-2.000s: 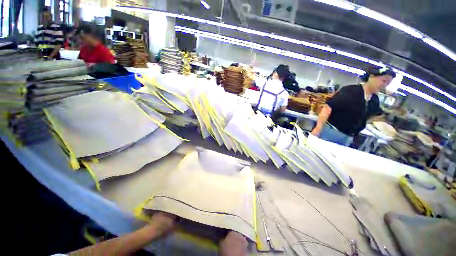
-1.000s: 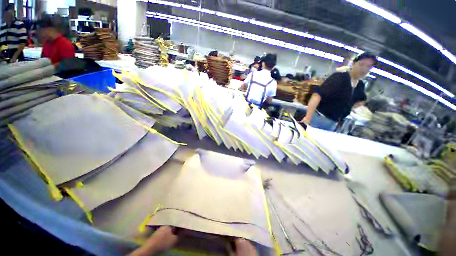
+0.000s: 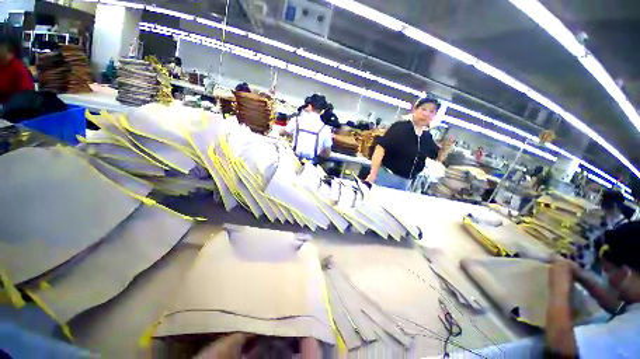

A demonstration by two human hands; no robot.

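Note:
A pale grey-beige leather-like panel (image 3: 249,287) lies in front of me, with a dark curved line across its near part and yellow tape along its right side and at its near left corner. My left hand (image 3: 228,346) and my right hand (image 3: 298,348) are at its near edge, at the bottom of the picture. Both are blurred and cut off, and their fingers are mostly hidden by the panel, so their grip cannot be told.
Overlapping panels (image 3: 63,210) lie at left. A fanned row of panels (image 3: 281,182) runs along the far side. Thin strips (image 3: 358,308) and dark cords (image 3: 449,321) lie right. A blue bin (image 3: 56,125) stands far left. A person (image 3: 610,294) works at right; another (image 3: 407,151) stands beyond the table.
The view has turned right, so things sit further left in it. The person at the right edge has come into view, with hands at a grey panel. My hands remain at the panel's near edge.

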